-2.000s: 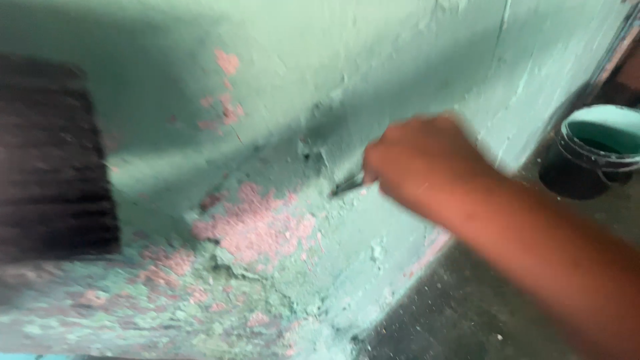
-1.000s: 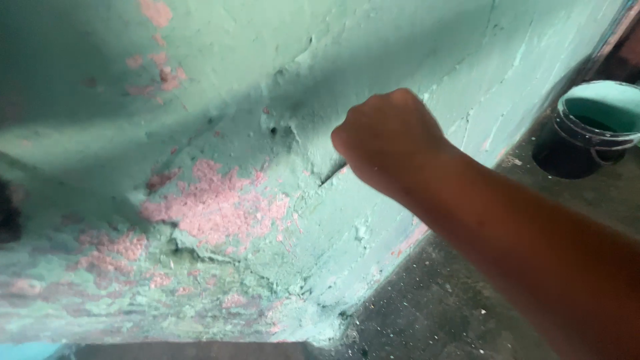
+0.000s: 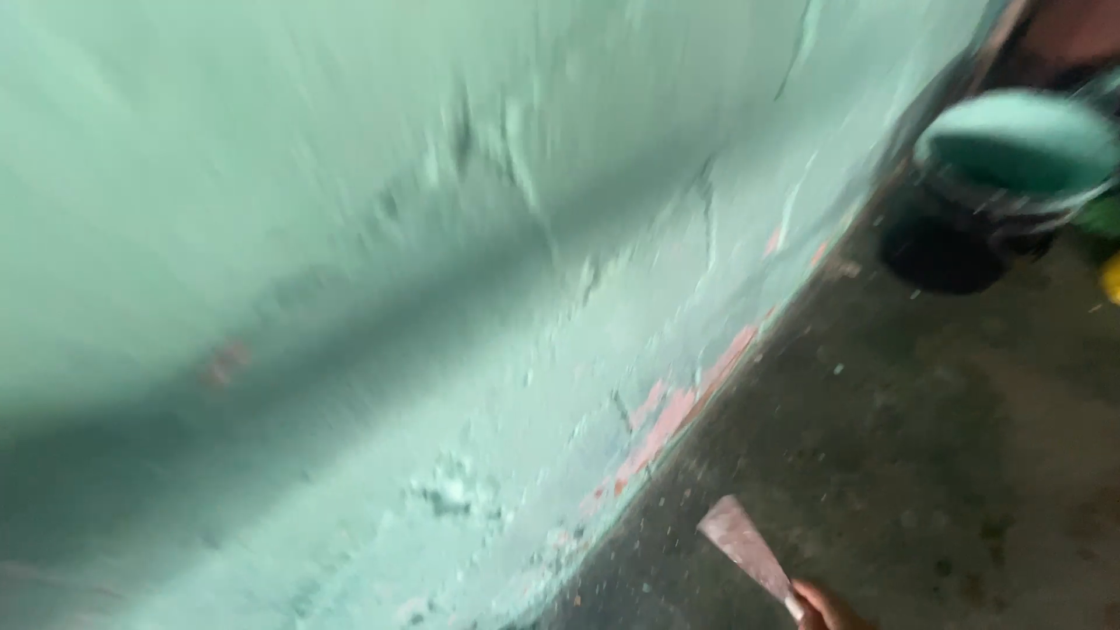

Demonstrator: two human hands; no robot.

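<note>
At the bottom edge of the head view, right of centre, my right hand (image 3: 822, 608) is partly in sight, its fingers closed on a putty knife (image 3: 748, 542). The blade points up and to the left, over the dark floor, and looks dusty and pinkish. To its left rises a green painted wall (image 3: 394, 350) with cracked, peeling paint. A pink bare patch (image 3: 674, 420) runs along the wall's foot. My left hand is out of view.
A dark bucket (image 3: 945, 245) with a pale green inside stands on the floor (image 3: 919, 420) at the upper right, close to the wall. Small paint chips lie along the wall's base. A yellow thing (image 3: 1111, 278) shows at the right edge.
My right hand has moved from the wall down to the bottom of the view, with the putty knife held over the floor. The view has shifted strongly, and the large pink patch is out of sight.
</note>
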